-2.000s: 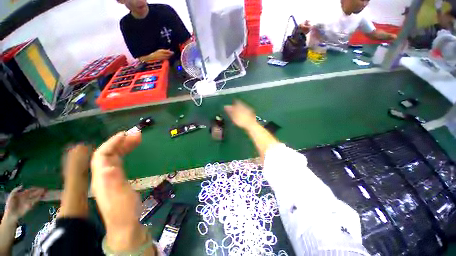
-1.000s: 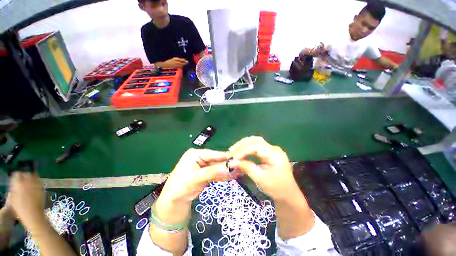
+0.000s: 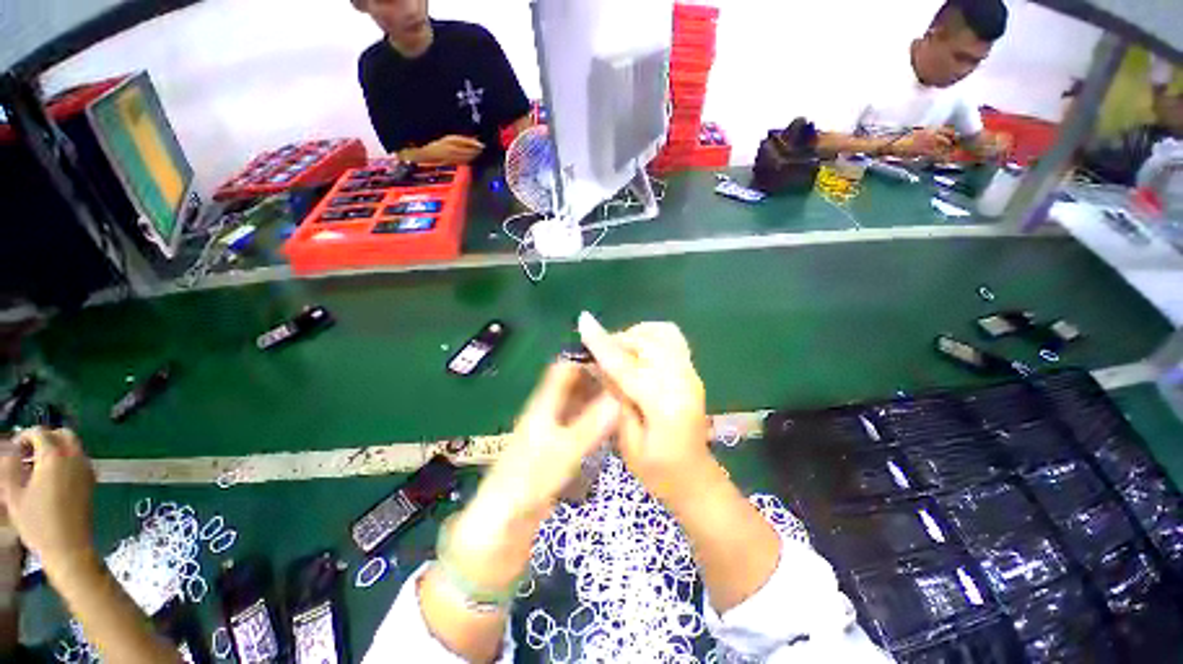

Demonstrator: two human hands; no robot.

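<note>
My left hand (image 3: pixel 525 454) and my right hand (image 3: pixel 659 396) are close together in front of me, over the far edge of the white ring heap (image 3: pixel 620 571). A small dark part, likely a handset end (image 3: pixel 575 353), shows at the fingertips. Most of it is hidden by the fingers, and the left hand is blurred. I cannot tell which hand bears it. A black handset (image 3: pixel 396 509) lies on the green bench left of my left hand, with a single white ring (image 3: pixel 371 571) below it.
Black compartment tray (image 3: pixel 960 519) at right. Handsets lie on the green belt (image 3: pixel 727 311), including one ahead (image 3: pixel 476 348). More handsets (image 3: pixel 314 623) and a second ring heap (image 3: pixel 156 560) are at lower left, near a neighbour's hand (image 3: pixel 52 486). Two people sit opposite, by a red tray (image 3: pixel 383 221).
One second ago both hands held a small dark part between them; now they are angled upward, the right fingers higher. Handsets on the belt have shifted left.
</note>
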